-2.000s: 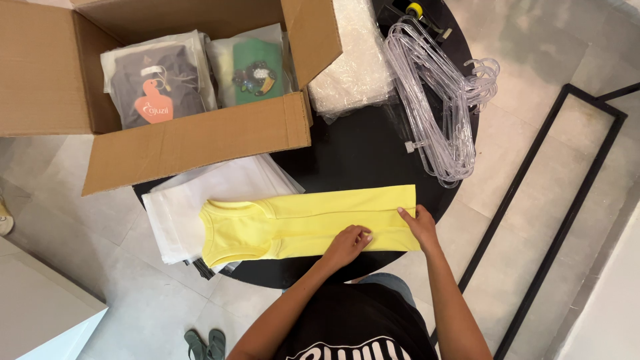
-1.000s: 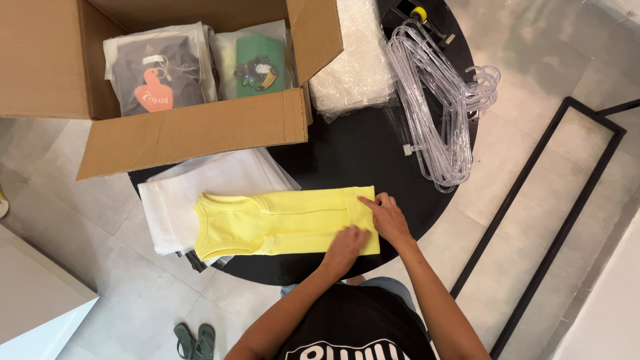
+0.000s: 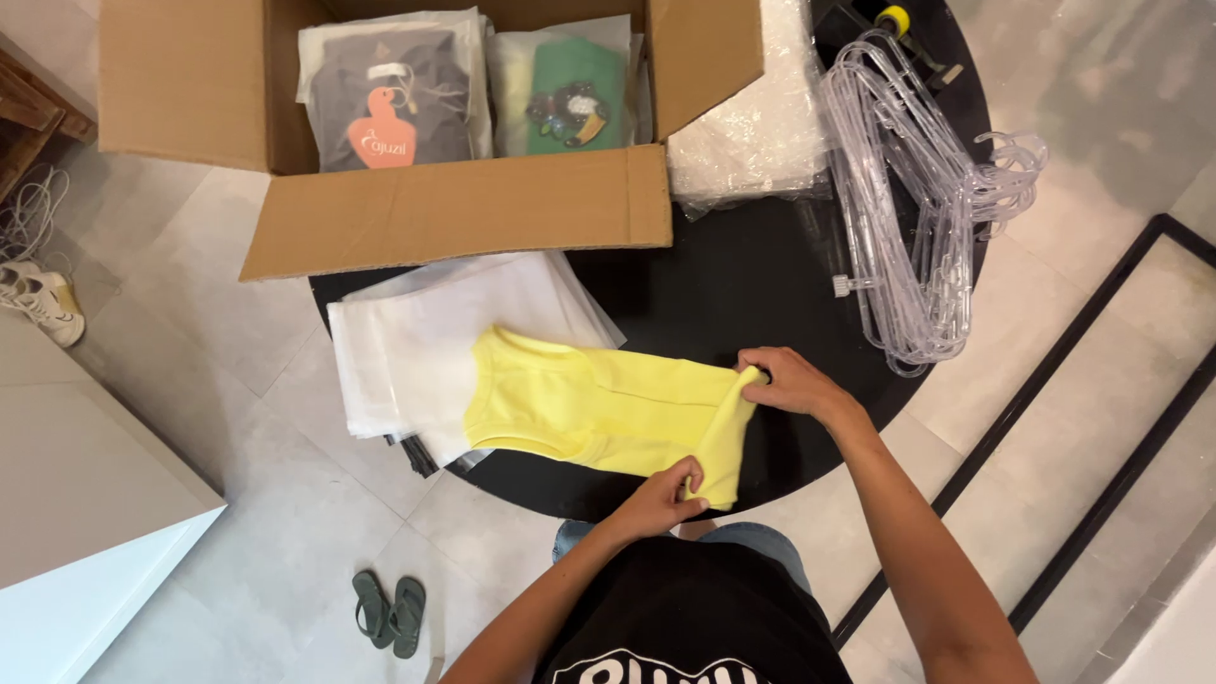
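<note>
A yellow sleeveless garment (image 3: 608, 404), folded into a long strip, lies across the black round table, its neck and armhole end on a stack of translucent plastic bags (image 3: 408, 351). My left hand (image 3: 670, 499) pinches the near corner of the hem end between thumb and fingers. At the far corner of that same end, my right hand (image 3: 784, 380) grips the cloth. Between the two hands the hem end is partly lifted and folded over on itself.
An open cardboard box (image 3: 456, 209) with bagged garments stands at the back left. Clear plastic hangers (image 3: 912, 209) lie on the table's right side (image 3: 760, 256), beside plastic-wrapped white material (image 3: 750, 142). A black metal frame (image 3: 1045, 370) is at right; flip-flops (image 3: 389, 613) lie on the floor.
Two seconds ago the garment lay longer and flat, with my left hand resting on it. Its hem end is now folded back, and both hands hold that end's corners.
</note>
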